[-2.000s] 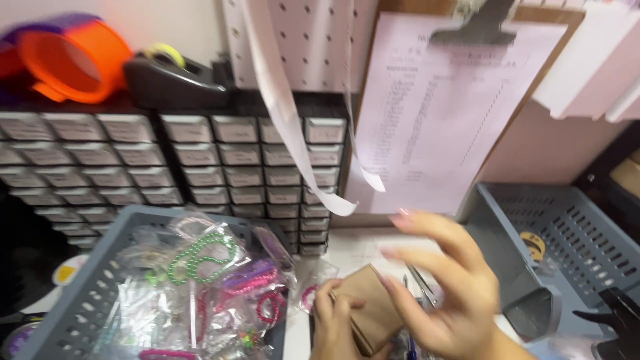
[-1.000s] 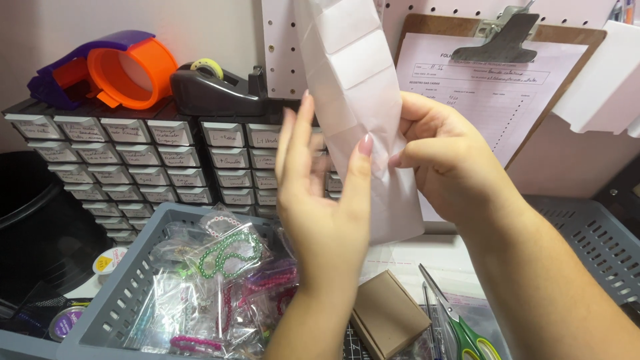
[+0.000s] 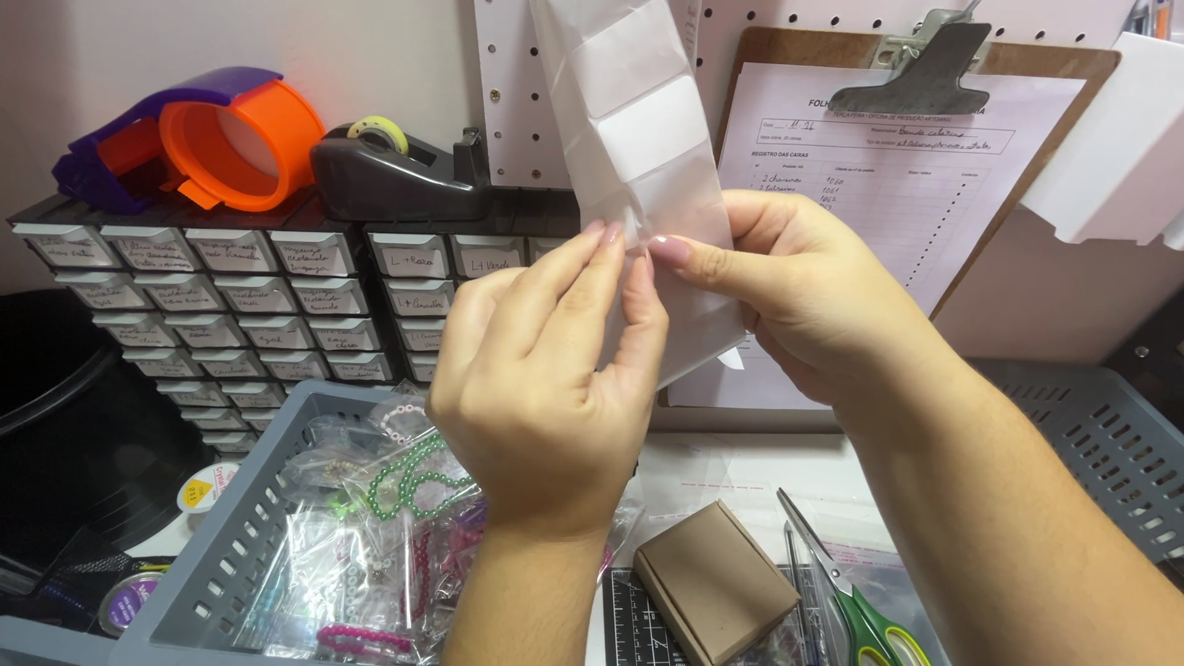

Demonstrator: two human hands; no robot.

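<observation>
A hanging strip of blank white labels [image 3: 652,129] on translucent backing runs down from the top edge. My right hand [image 3: 814,287] grips its lower part from the right, thumb in front and fingers behind. The fingertips of my left hand [image 3: 555,370] pinch a small white piece at the strip's face, beside my right thumb. Below my hands, a closed brown cardboard box [image 3: 717,583] lies tilted over a black cutting mat [image 3: 634,615]. Green-handled scissors [image 3: 856,592] lie to the box's right.
A grey-blue basket [image 3: 231,527] of bagged bead strings stands at left, another basket [image 3: 1091,444] at right. Behind are small labelled drawers [image 3: 268,296], a black tape dispenser [image 3: 398,176], an orange and purple dispenser [image 3: 240,139] and a clipboard [image 3: 1045,83]. A black bin [image 3: 83,416] is far left.
Two seconds ago my hands were low by the cardboard box, and the label strip hung free. Both hands have since risen to the strip, and my left fingertips have closed together at its face.
</observation>
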